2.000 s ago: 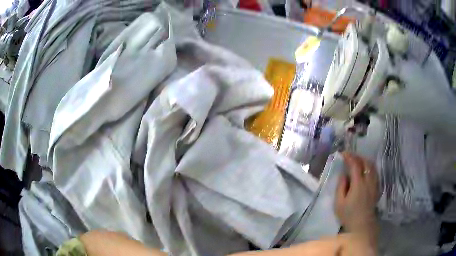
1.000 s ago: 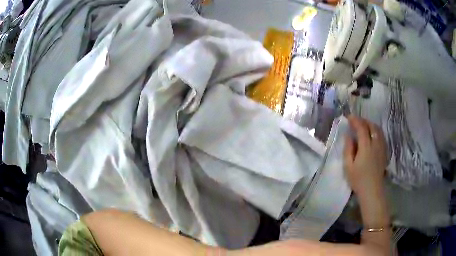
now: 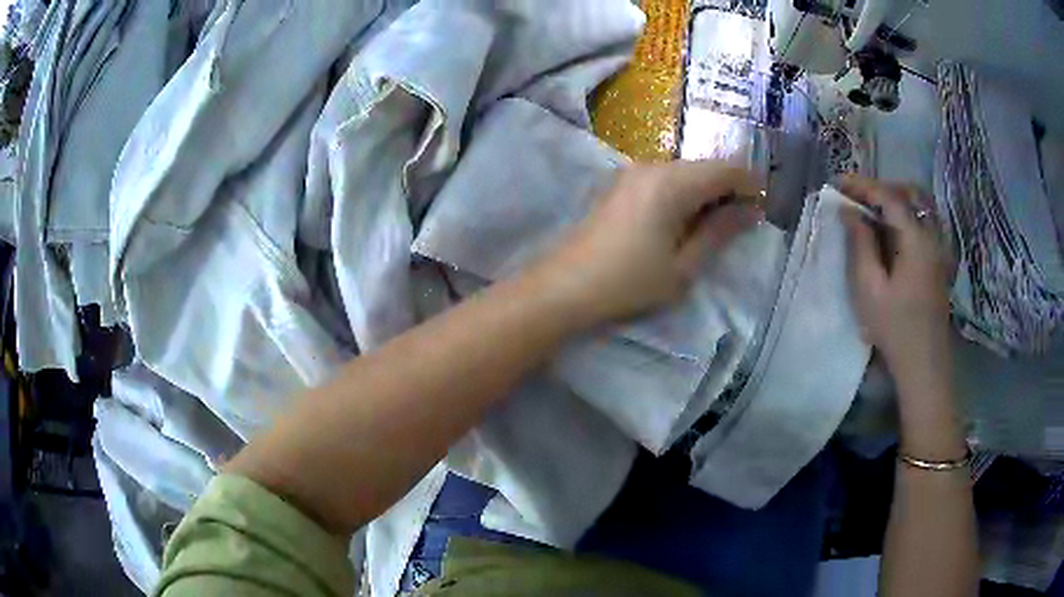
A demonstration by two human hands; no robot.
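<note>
A large pale grey garment (image 3: 502, 187) lies bunched left of the machine and hangs over the lap. A narrow pale band (image 3: 805, 338) slants down from my right hand (image 3: 904, 268), whose fingertips pinch its upper end near the needle area. My left hand (image 3: 665, 233) is blurred, over the garment's right part, with its fingertips near the cloth edge by the machine bed; whether it grips cloth cannot be told. The sewing machine's presser foot parts (image 3: 873, 76) show at the upper right, above my right hand.
A stack of pale bands (image 3: 992, 222) lies right of the machine. Long grey garment folds (image 3: 111, 140) hang at the far left. An amber patch (image 3: 642, 93) lies beside the shiny metal bed (image 3: 721, 82).
My left arm has swung up from the bottom edge, bringing the left hand beside the machine bed. The view has tilted down, so the machine sits higher. My right hand still holds the band's upper end.
</note>
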